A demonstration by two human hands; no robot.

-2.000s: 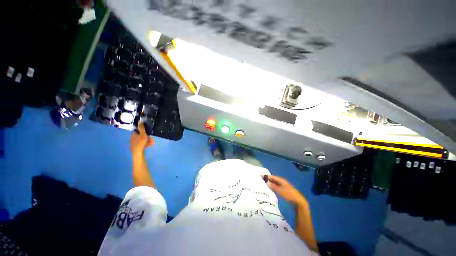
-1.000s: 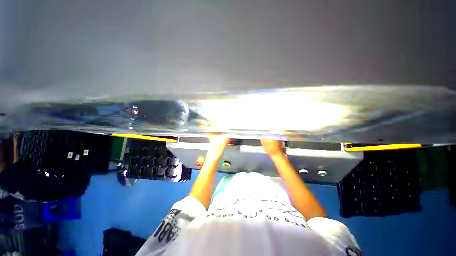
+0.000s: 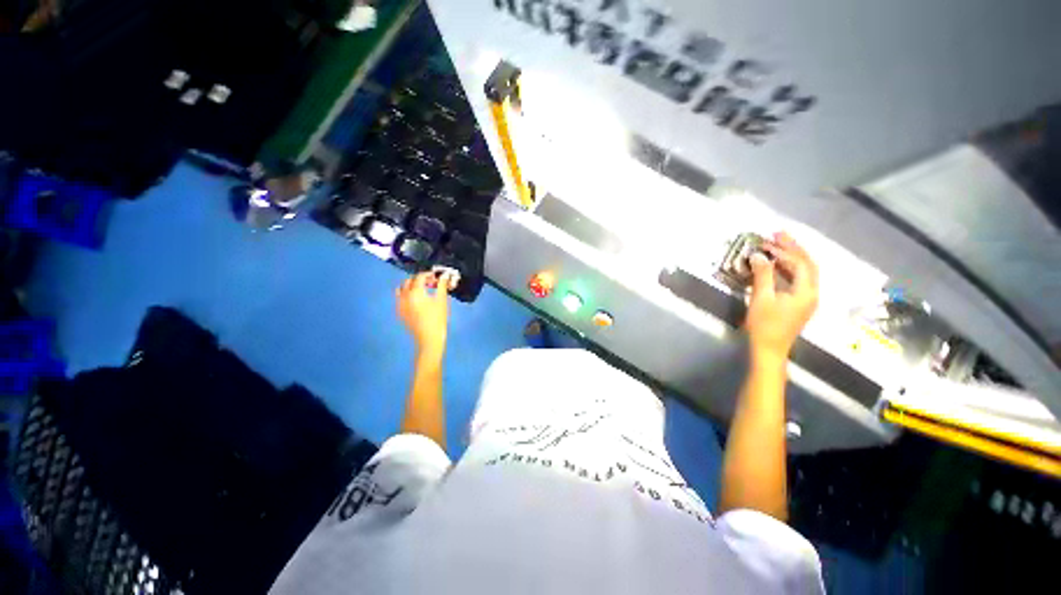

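The black parts tray (image 3: 401, 174) lies left of the machine, with a white workpiece (image 3: 379, 233) in a pocket near its front edge. My left hand (image 3: 422, 308) is at the tray's near right corner, its fingertips closed on a small whitish workpiece (image 3: 447, 277). My right hand (image 3: 782, 291) reaches into the bright opening, its fingers bent over the right side of the fixture (image 3: 738, 258). Whether the right fingertips hold a part cannot be told; glare and the fingers hide it.
The grey front panel (image 3: 652, 308) has a red button (image 3: 540, 284), a lit green one (image 3: 571, 302) and a yellow-orange one (image 3: 603, 317). Yellow-and-black bars (image 3: 977, 439) flank the opening. The white hood (image 3: 745, 58) overhangs it. Dark trays stand at lower left and right.
Both hands were together at the machine opening a second ago. My left hand has moved left to the tray corner; my right hand is now at the fixture. The view has tilted back down.
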